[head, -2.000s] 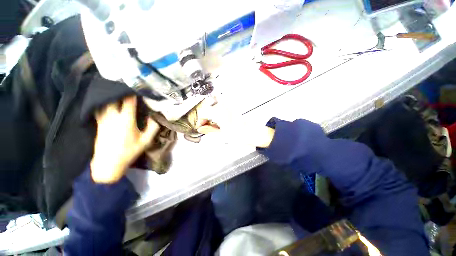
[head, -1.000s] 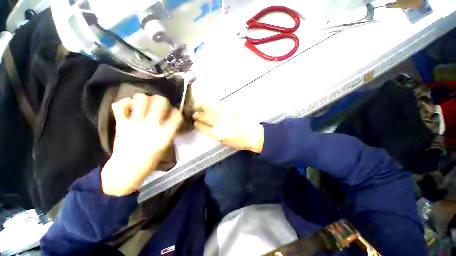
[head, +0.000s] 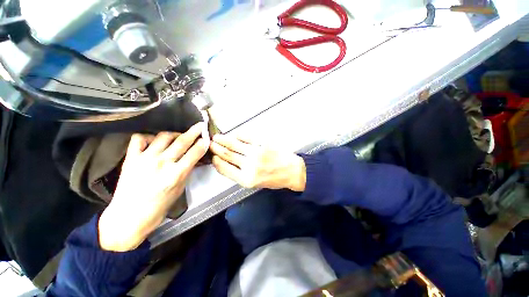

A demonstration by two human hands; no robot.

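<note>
The dark garment (head: 35,168) lies left of the needle, with its brown-olive lining (head: 95,159) folded open beside my left hand. A narrow white strip (head: 205,125) runs along the garment edge from the presser foot (head: 188,87) to my fingertips. My left hand (head: 156,180) lies on the garment with fingers together, pressing the edge just below the presser foot. My right hand (head: 249,162) pinches the same edge from the right, its fingertips close to the left ones. The cloth under the fingers is mostly hidden.
Red-handled scissors (head: 316,35) lie right of the needle on the white table. A tan-handled tool (head: 473,9) and thin dark metal snips (head: 428,16) lie at the far right. The machine head (head: 52,52) covers the upper left. Dark cloth and a red crate (head: 499,104) are beyond the table edge.
My right hand has come in from the table's front edge to the garment edge. My left hand has shifted and flattened beside it. The view has moved closer to the needle.
</note>
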